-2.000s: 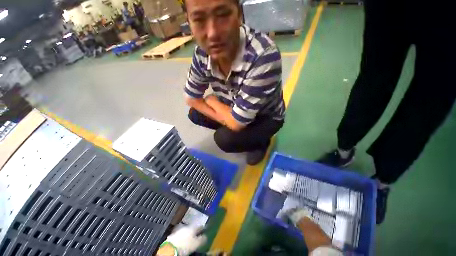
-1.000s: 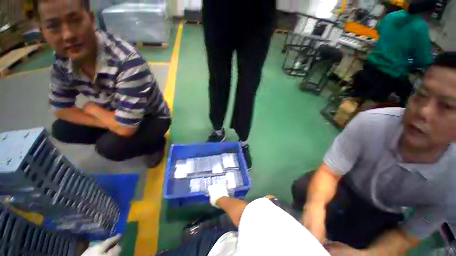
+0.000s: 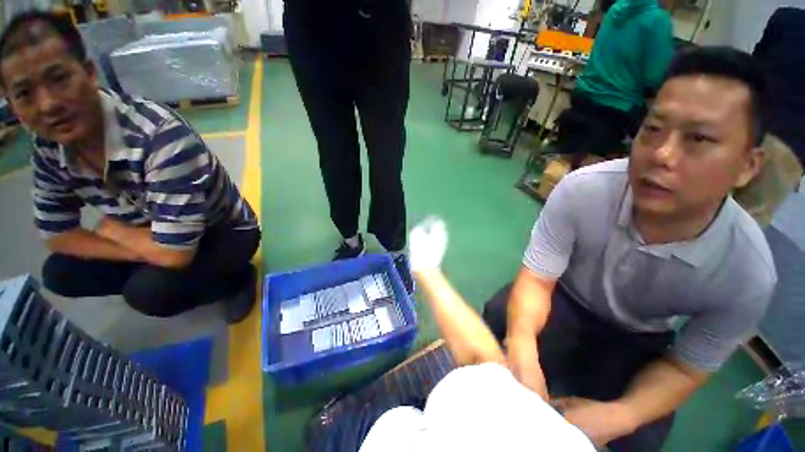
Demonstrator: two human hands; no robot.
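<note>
A blue plastic bin (image 3: 340, 357) stands on the green floor in front of me and holds small metal parts (image 3: 340, 309) packed in rows. My right hand (image 3: 427, 244), in a white glove, is raised above the floor just right of the bin's far corner, with the forearm stretched forward. The glove is blurred, so its fingers and whether it holds anything cannot be made out. My left hand is not in view.
A narrow stack of slotted panels (image 3: 84, 380) stands at the left on a blue base (image 3: 181, 366). One person (image 3: 146, 190) squats at left, another (image 3: 640, 256) at right. Someone stands behind the bin (image 3: 349, 115). Dark ribbed parts (image 3: 384, 397) lie below the bin.
The view has turned right. My right hand has left the parts in the bin and risen to the right of it. My left glove, earlier at the lower left, has gone out of view.
</note>
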